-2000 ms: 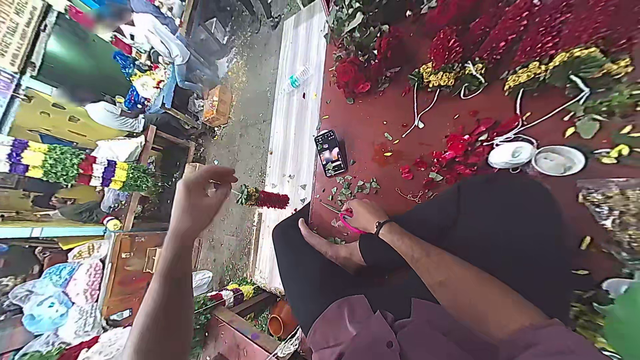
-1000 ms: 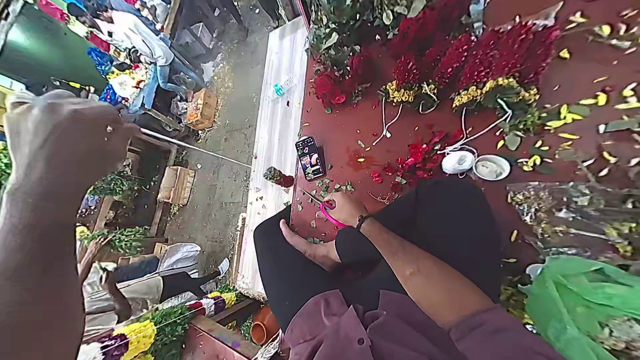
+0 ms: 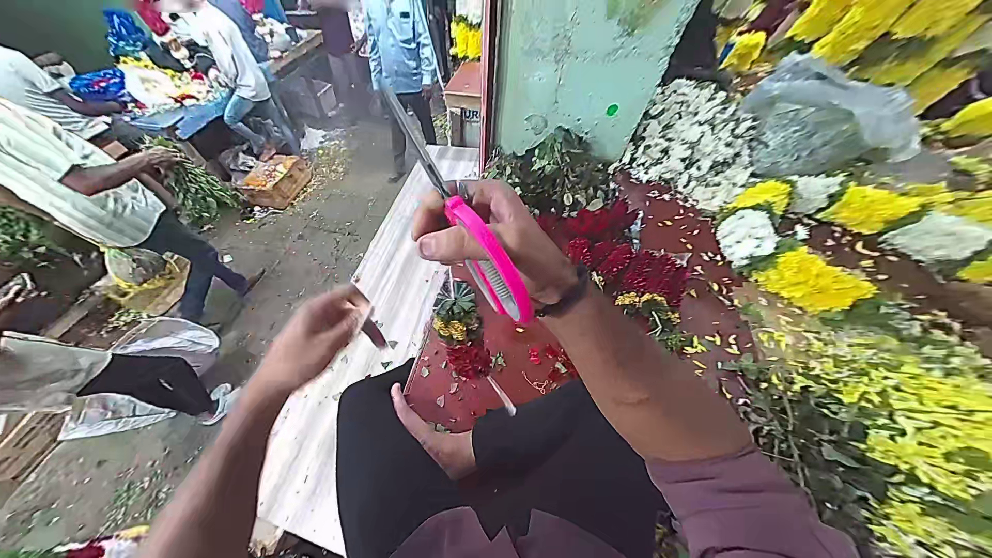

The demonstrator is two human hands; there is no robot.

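My right hand (image 3: 496,240) grips pink-handled scissors (image 3: 496,271), the blades pointing up and to the left. Just below it hangs a short flower string (image 3: 457,329) of green leaves, yellow flowers and red petals, with a white end at the bottom; how it is held up is hidden behind the hand. My left hand (image 3: 318,341), blurred, is to the left over the white board (image 3: 418,225), its fingers curled. A small dark reddish piece (image 3: 374,333) shows by its fingertips; whether the hand holds it I cannot tell.
Red flower bundles (image 3: 643,271) lie on the red surface (image 3: 446,395) beyond my knees. White flowers (image 3: 690,139), yellow flowers (image 3: 814,287) and a clear plastic bag (image 3: 837,116) are at the right. A person in a striped shirt (image 3: 77,178) is at the left, others farther back.
My right hand has risen with the scissors from beside my foot. My left hand has come down from the upper left. The flower string now hangs below my right hand. The view has turned strongly.
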